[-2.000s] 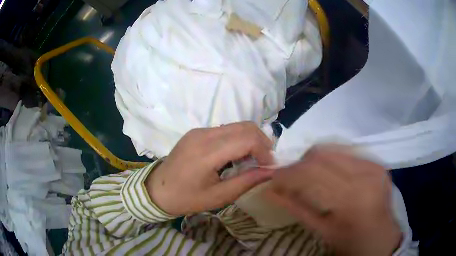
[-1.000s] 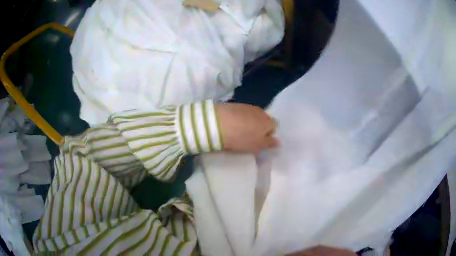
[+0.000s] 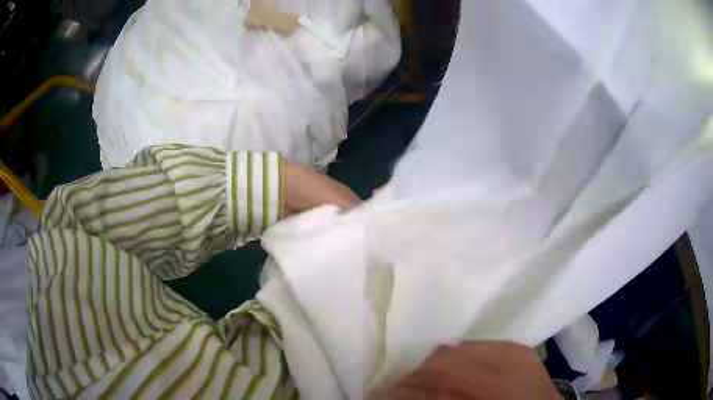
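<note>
A large white fabric panel (image 3: 500, 211) spreads from the lap up to the upper right, with folds across its middle and a doubled strip hanging at its lower left. My left hand (image 3: 319, 190) is at the panel's left edge; its fingers are hidden under the cloth, so its grip cannot be seen. My right hand (image 3: 478, 372) is at the bottom of the picture on the panel's lower edge, slightly blurred and partly cut off; its fingertips are not clear.
A large bundle of white pieces (image 3: 211, 86) stands at the upper left with a tan tag (image 3: 270, 17) on it. A yellow frame bar (image 3: 47, 95) is at the far left. White scraps (image 3: 585, 353) lie below the panel at lower right.
The hands were together at first; they have moved apart, the left under the panel's edge and the right to the bottom. The panel now covers more of the lap, and the view has shifted right.
</note>
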